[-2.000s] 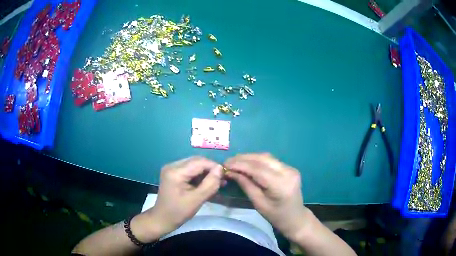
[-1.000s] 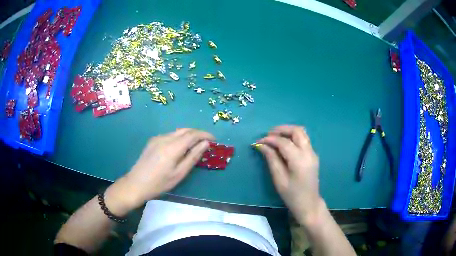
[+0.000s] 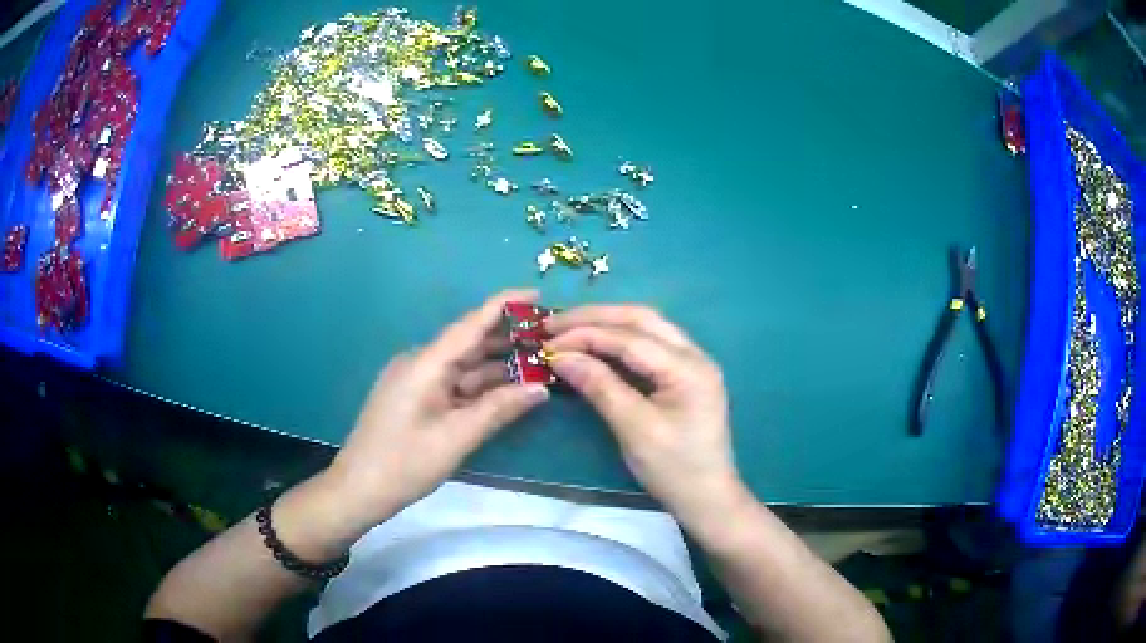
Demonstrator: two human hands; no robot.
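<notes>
A red circuit board [image 3: 528, 323] is held up at the near part of the green mat. My left hand [image 3: 434, 396] grips it by its edges between thumb and fingers. My right hand [image 3: 647, 396] pinches a small gold connector [image 3: 548, 358] against the board's right side. The fingers hide part of the board and most of the connector, so I cannot tell whether it is seated.
A glittering connector pile [image 3: 339, 101] lies upper left, with stray connectors [image 3: 572, 259] beside it. Waiting boards [image 3: 270, 207] overlap below it. Blue trays stand left [image 3: 120, 270] and right [image 3: 1024, 415]. Open cutters [image 3: 960, 305] lie at right.
My left hand has gripped the red board, which lay on the mat, and raised it. My right hand has moved left with the gold connector and brought it to the board.
</notes>
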